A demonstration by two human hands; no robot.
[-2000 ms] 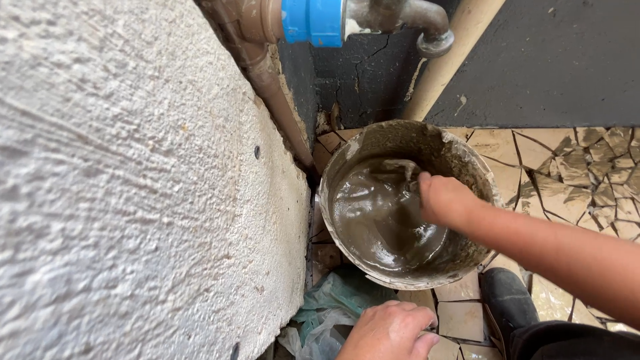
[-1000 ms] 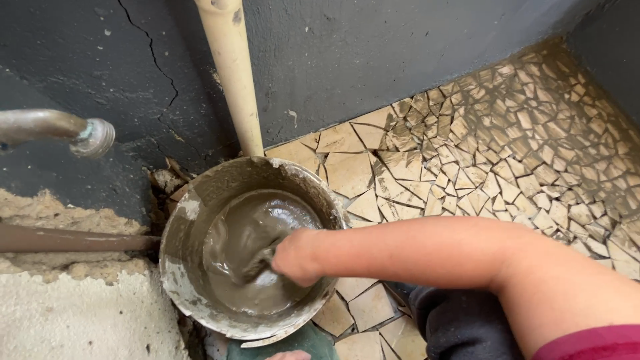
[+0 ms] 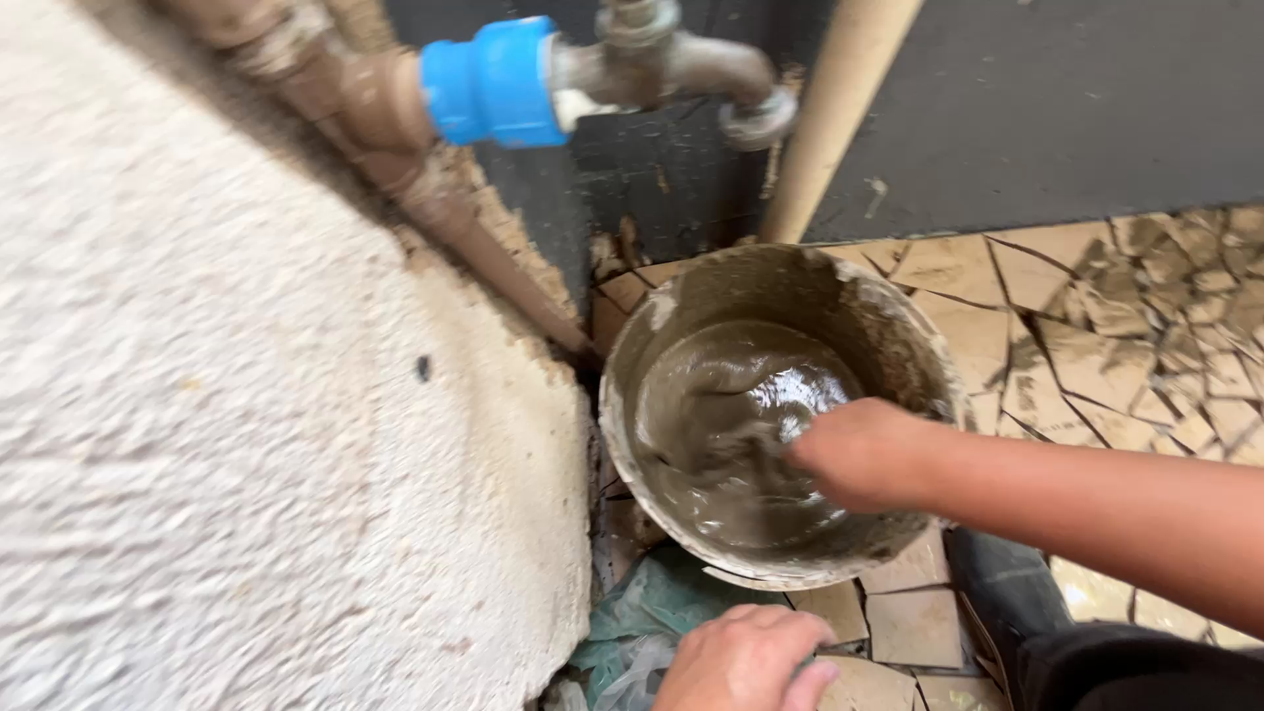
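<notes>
A round bucket [image 3: 953,385] with a crusted rim stands on the floor, partly filled with wet grey-brown cement mix [image 3: 736,434]. My right hand [image 3: 869,454] is inside the bucket from the right, its fingers curled at the surface of the mix. Whatever it may grip is hidden by the hand and blur. At the bottom of the view, my left hand [image 3: 746,657] is below the bucket, beside a green plastic bag [image 3: 657,602]; its fingers are partly bent and its palm is hidden.
A rough white wall [image 3: 296,444] fills the left. Above the bucket are a brown pipe [image 3: 474,237], a blue pipe fitting [image 3: 494,84] and a metal tap [image 3: 681,69]. A cream pipe [image 3: 839,109] slants by the dark wall. Broken-tile flooring [image 3: 1047,365] surrounds the bucket; a dark boot [image 3: 1002,583] is at right.
My right hand stays in the bucket, and the swirls in the mix have changed shape. The view has swung right and back again.
</notes>
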